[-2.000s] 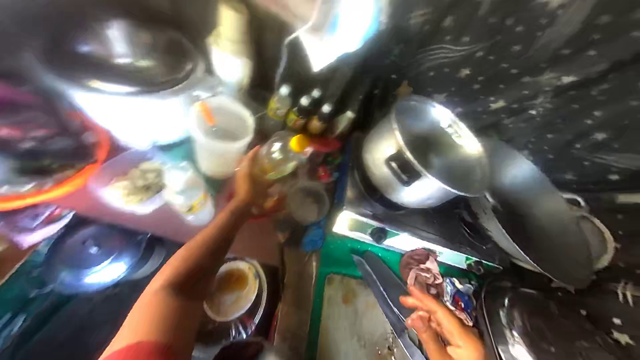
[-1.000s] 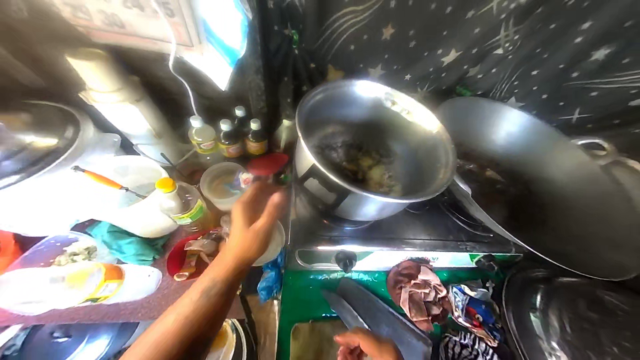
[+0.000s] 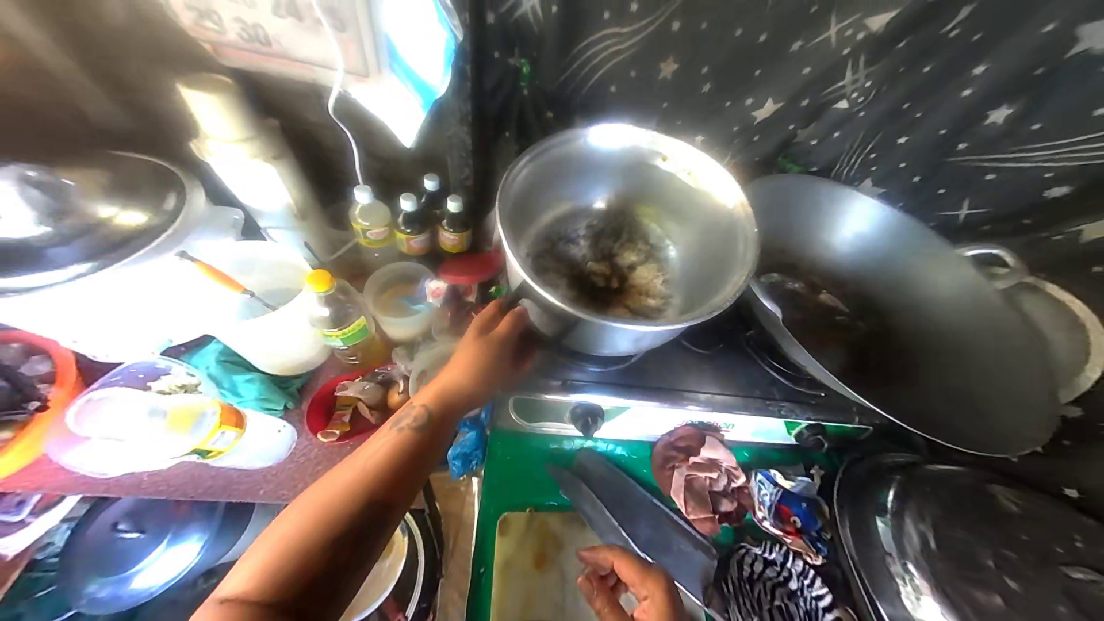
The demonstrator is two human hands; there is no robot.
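Observation:
A deep metal pot [image 3: 630,224] with dark and pale food at its bottom stands on the gas stove [image 3: 638,414]. My left hand [image 3: 496,345] is at the pot's left side, its fingers by the dark handle; whether they grip it is hidden. A clear oil bottle with a yellow cap [image 3: 343,321] stands left of that hand. Near the bottom edge, my right hand [image 3: 628,580] is empty with loosely curled fingers, over the cutting board [image 3: 535,561] and beside the large blades [image 3: 638,509].
A big wok [image 3: 931,319] sits on the right burner. Small bottles [image 3: 412,226] stand behind the tubs; a red bowl [image 3: 321,412] holds onions or similar. Crumpled cloth [image 3: 703,474] and a black lid [image 3: 975,535] lie right. A white container [image 3: 259,302] holds an orange-handled utensil.
My left hand, which held the oil bottle two seconds ago, has let it go; the bottle stands on the left counter. That hand has moved to the pot's side. The view has shifted.

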